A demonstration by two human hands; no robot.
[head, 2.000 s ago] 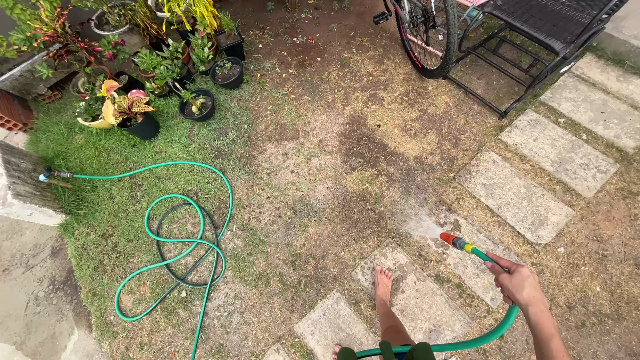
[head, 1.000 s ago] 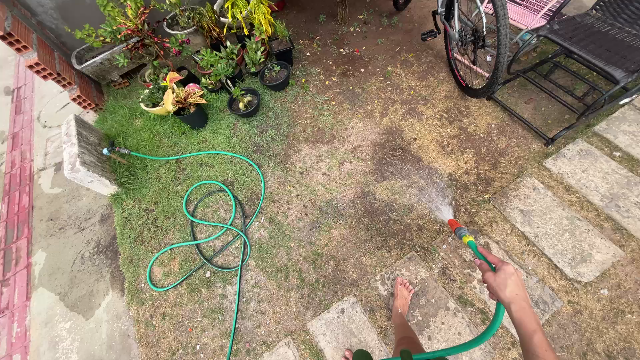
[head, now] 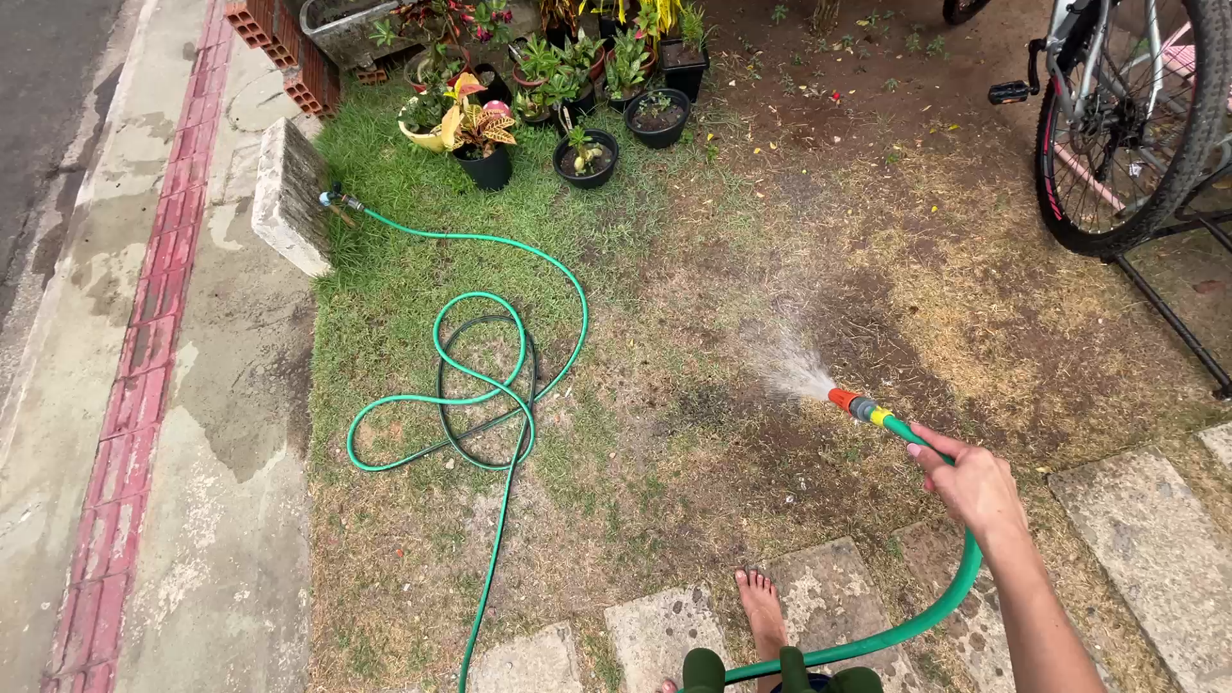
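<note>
My right hand (head: pixel 967 481) grips the green garden hose (head: pixel 938 606) just behind its yellow connector. The orange and grey spray nozzle (head: pixel 853 402) points up and left, and a fan of water (head: pixel 794 361) comes out of it over the patchy grass. From my hand the hose bends down and passes in front of my legs at the bottom edge. More hose (head: pixel 481 385) lies in loose loops on the grass and runs to a tap fitting (head: pixel 339 200) beside a low concrete block. My left hand is not in view.
Potted plants (head: pixel 486 144) stand at the top, near hollow bricks (head: pixel 310 89). A bicycle wheel (head: pixel 1121 125) and a black metal frame (head: pixel 1174 318) are at the right. Stone slabs (head: pixel 664 635) cross the bottom, where my bare foot (head: pixel 762 606) rests. Concrete pavement (head: pixel 236 414) lies left.
The view has swung left, bringing in more pavement. The nozzle and its spray have moved left over the ground, from near the slabs onto the grass. My right hand has kept its grip.
</note>
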